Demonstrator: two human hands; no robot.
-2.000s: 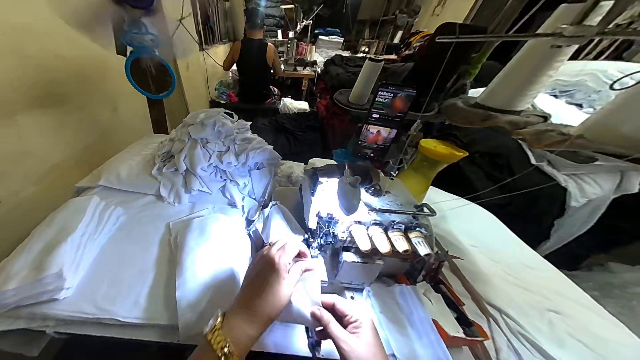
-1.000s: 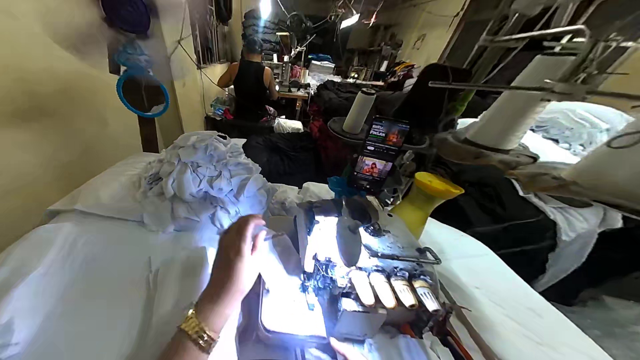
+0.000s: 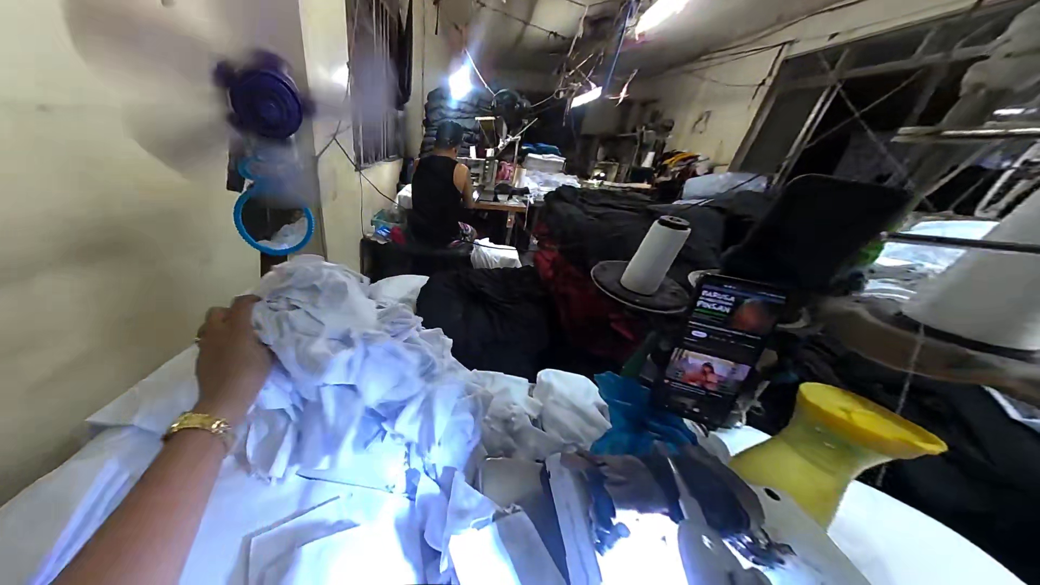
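Observation:
My left hand (image 3: 234, 356), with a gold bracelet at the wrist, rests against the left side of a heaped pile of white fabric pieces (image 3: 349, 374). Its fingertips are partly hidden behind the pile, so whether they grip cloth is unclear. Flat white cloth pieces (image 3: 341, 544) lie in front of the heap. At the lower right stands the sewing machine (image 3: 699, 504), blurred and brightly lit, with white fabric beside it. My right hand is out of view.
A yellow plastic container (image 3: 821, 447) and a propped phone (image 3: 719, 349) stand behind the machine. Beyond are a white thread cone (image 3: 656, 256), dark fabric (image 3: 487, 317) and a person (image 3: 439, 191) at another machine. A blue-rimmed mirror (image 3: 274, 219) hangs left.
My left hand has moved from beside the sewing machine to the left side of the fabric heap. My right hand has gone out of view. The view has shifted left and up.

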